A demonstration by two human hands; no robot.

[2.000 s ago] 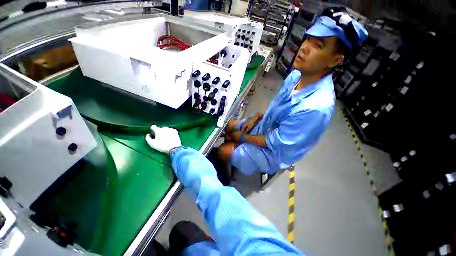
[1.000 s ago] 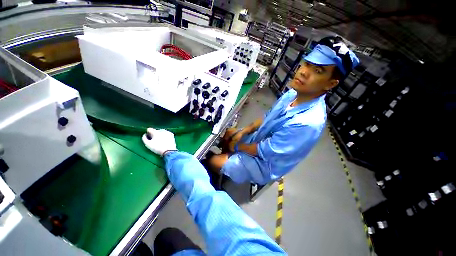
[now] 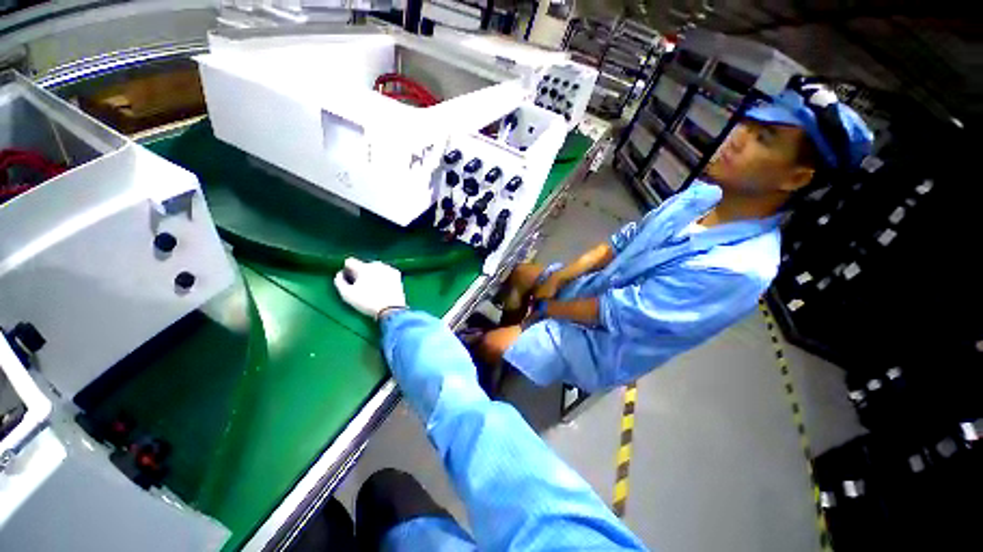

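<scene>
My right hand (image 3: 372,289), in a white glove, rests on the green work surface (image 3: 313,372) between two white enclosures. Its fingers are curled in, with a small dark spot at them; no held thing can be made out. My left hand is not in view. The near enclosure (image 3: 108,259) is at the left, cut off by the picture's edge, with two black knobs (image 3: 165,243) on its side wall. The far enclosure (image 3: 313,119) is open-topped, with red cables (image 3: 407,88) inside and rows of black connectors (image 3: 471,187) on its end panel.
A metal rail (image 3: 361,431) edges the green surface. A person in light blue (image 3: 668,280) sits close beside the line, right of my arm. Another white unit (image 3: 561,92) stands behind. Dark racks (image 3: 873,323) and yellow-black floor tape (image 3: 625,447) are at the right.
The camera view has shifted, so the enclosures appear further right than one second ago. The seated person's head has turned. My right hand stays at about the same place on the surface.
</scene>
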